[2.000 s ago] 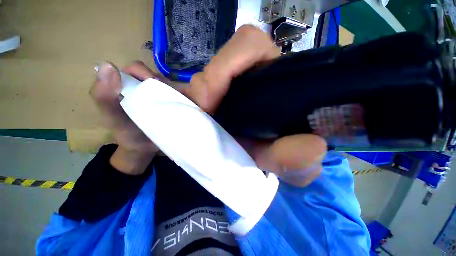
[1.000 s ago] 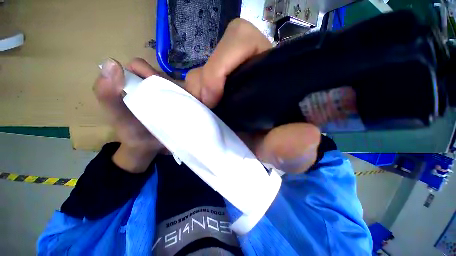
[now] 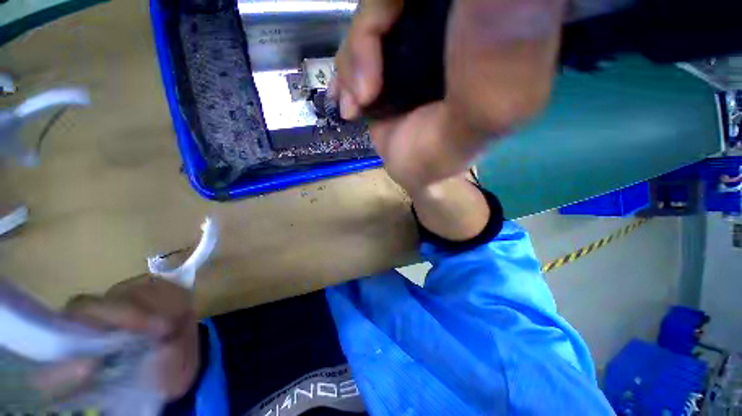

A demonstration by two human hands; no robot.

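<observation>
My left hand point(image 3: 134, 337), blurred at the lower left, is closed around a white plastic housing point(image 3: 41, 329) that runs off the left edge. A white curved open hook point(image 3: 191, 258) sticks up above the fingers; whether it joins the housing I cannot tell. My right hand point(image 3: 468, 97) grips the black electric screwdriver point(image 3: 411, 57) at the top, over the tray's right part. The tool's nose is at the small metal pick-up block point(image 3: 319, 77) of the screw feeder point(image 3: 297, 41). The bit tip is not clear.
The blue tray point(image 3: 277, 184) with dark speckled foam point(image 3: 216, 89) stands on brown cardboard point(image 3: 106, 179). Tiny specks lie along its near side. White curved parts point(image 3: 49, 101) lie at the left. A green surface point(image 3: 602, 138) is at the right, with blue bins point(image 3: 651, 374) below.
The view has shifted. My hands have moved apart: the left with the housing to the lower left, the right with the screwdriver up to the feeder. The white hook now shows above my left hand.
</observation>
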